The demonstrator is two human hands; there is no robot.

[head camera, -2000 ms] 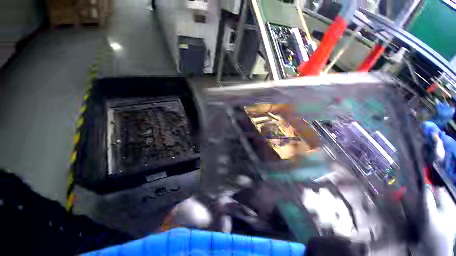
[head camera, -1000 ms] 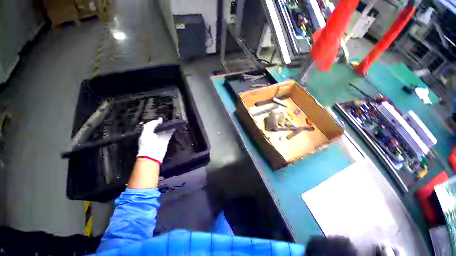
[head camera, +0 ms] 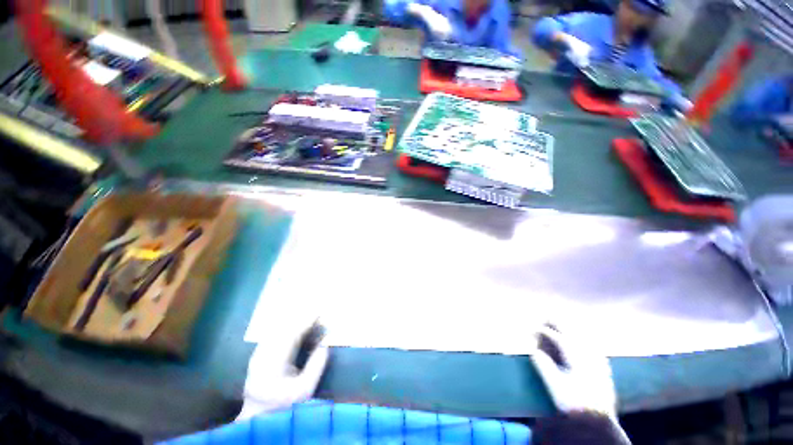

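Observation:
My left hand (head camera: 285,369) in a white glove is at the near edge of the shiny metal sheet (head camera: 417,278), open and empty. My right hand (head camera: 574,369), also white-gloved with a dark patch near the fingers, is at the same edge farther right, open and empty. Beyond the sheet, a circuit board (head camera: 317,139) lies parts side up in a dark carrier with pale heatsinks. Right of it, a green board (head camera: 483,143) rests solder side up on a red pad (head camera: 423,169), its finned heatsink underneath.
A cardboard box (head camera: 204,295) with tools stands at left. Another board (head camera: 687,156) lies on a red pad at right. Two co-workers in blue handle boards on red pads opposite. Red hanging tubes are at upper left. A white fan (head camera: 769,239) is at the right edge.
The view has swung from the black crate to the bench. My left hand has let go of the black carrier it held over the crate and is now at the sheet. My right hand has come into view.

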